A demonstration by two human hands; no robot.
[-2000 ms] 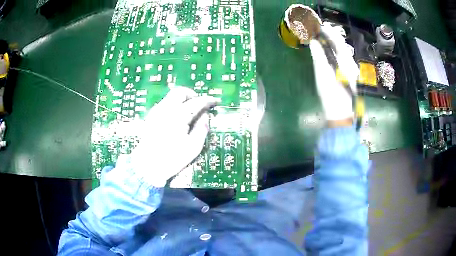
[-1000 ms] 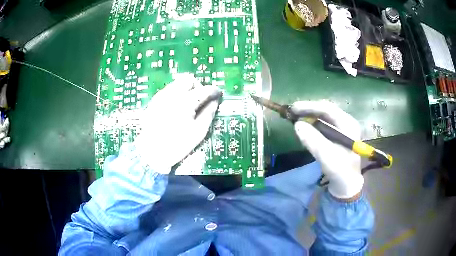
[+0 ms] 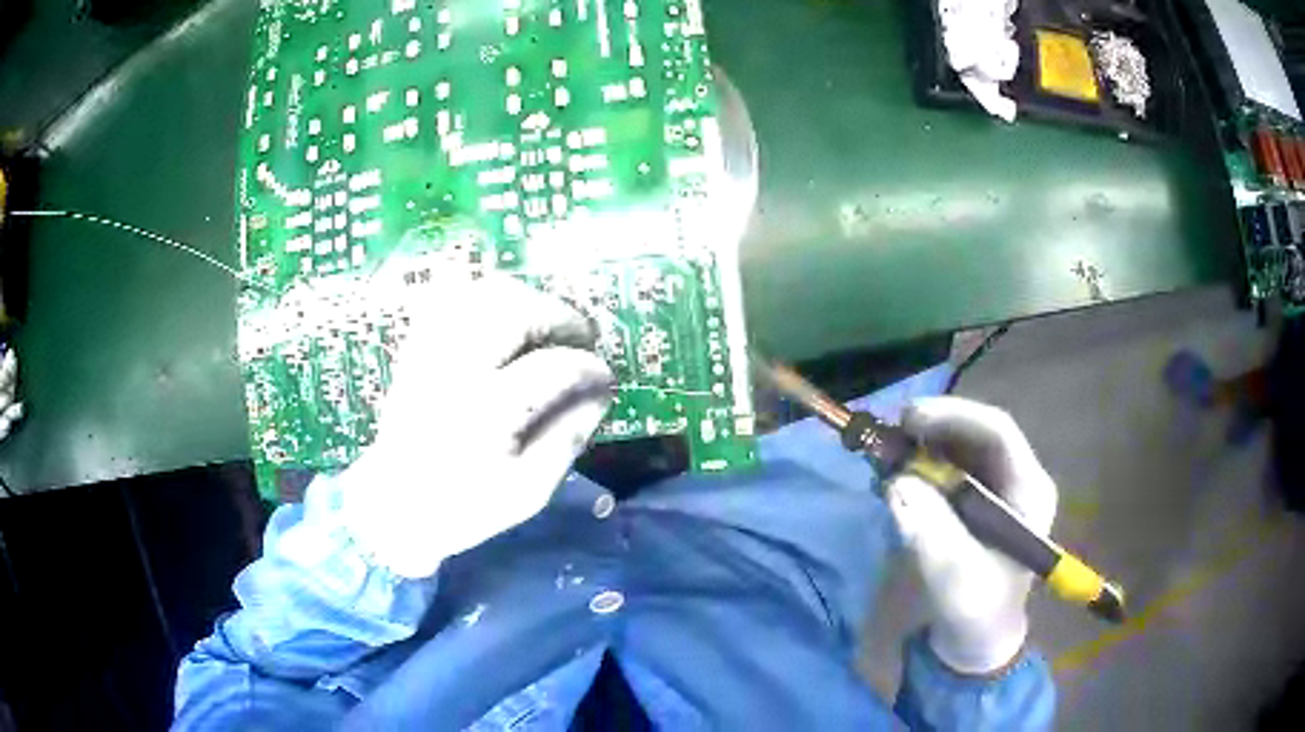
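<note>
A large green circuit board (image 3: pixel 429 136) lies on the green mat, its near edge over my lap. My left hand (image 3: pixel 480 415), in a white glove with dark fingertips, rests over the board's lower part, fingertips pinched on a thin solder wire (image 3: pixel 666 391) that reaches right to the board's right edge. The wire also shows as a pale line (image 3: pixel 136 226) on the left. My right hand (image 3: pixel 973 522), gloved, holds a soldering iron (image 3: pixel 995 522) like a pen. Its blurred tip is just off the board's lower right edge; I cannot tell whether it touches.
A black tray (image 3: pixel 937 57) at the upper right holds a white cloth (image 3: pixel 980 50), a yellow sponge (image 3: pixel 1065 65) and a silvery granular clump (image 3: pixel 1122 72). Another circuit board (image 3: pixel 1278 165) lies at the far right. A clear-grey disc (image 3: pixel 736 157) is partly under the board's right side.
My right hand has brought the iron from the yellow cup to the board, then down along its right edge. My left hand has moved lower on the board. The view has tilted, and the cup is out of sight.
</note>
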